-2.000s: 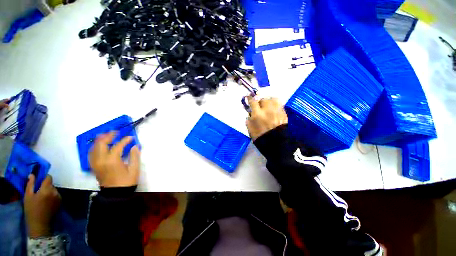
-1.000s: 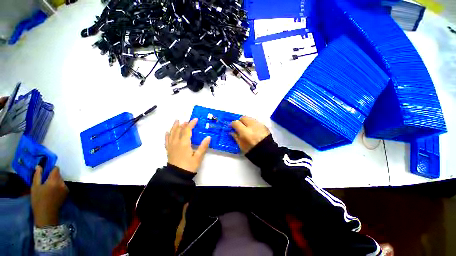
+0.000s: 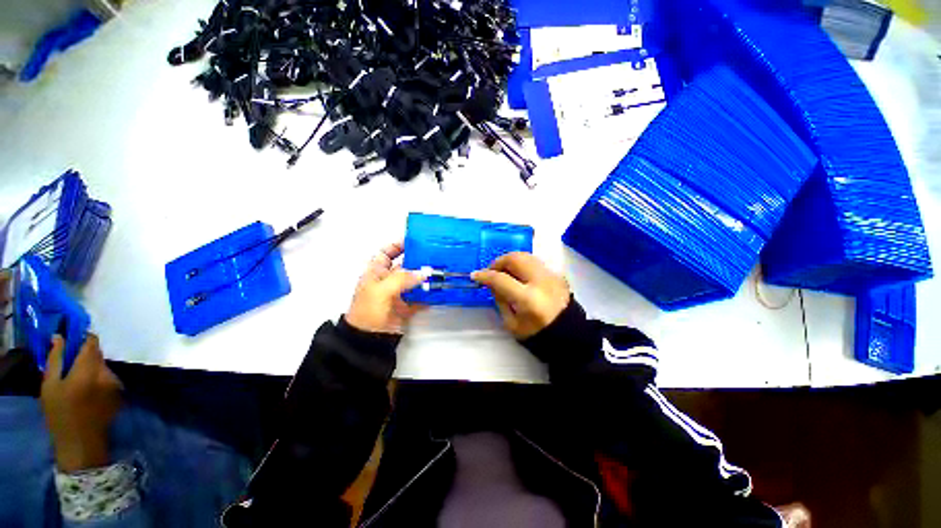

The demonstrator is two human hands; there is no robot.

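A blue insert tray lies in front of me on the table. A black charging cable with silver connector ends lies across its near half. My left hand is at the tray's left end, with its fingers on the connector ends. My right hand pinches the cable at the tray's right side. The rest of the cable is hidden by my right hand. A loaded tray lies to the left, with two connectors across it and its cable sticking out past the upper right edge.
A black cable pile lies on the far side. A nested stack of empty trays leans at the right. Flat blue and white printed cards lie beyond it. At the far left a neighbour's hand holds a blue tray near packed boxes.
Two seconds ago my left hand was over the left tray and my right hand near the pile. Since one second ago, the middle tray has straightened and the cable ends have moved to its near half.
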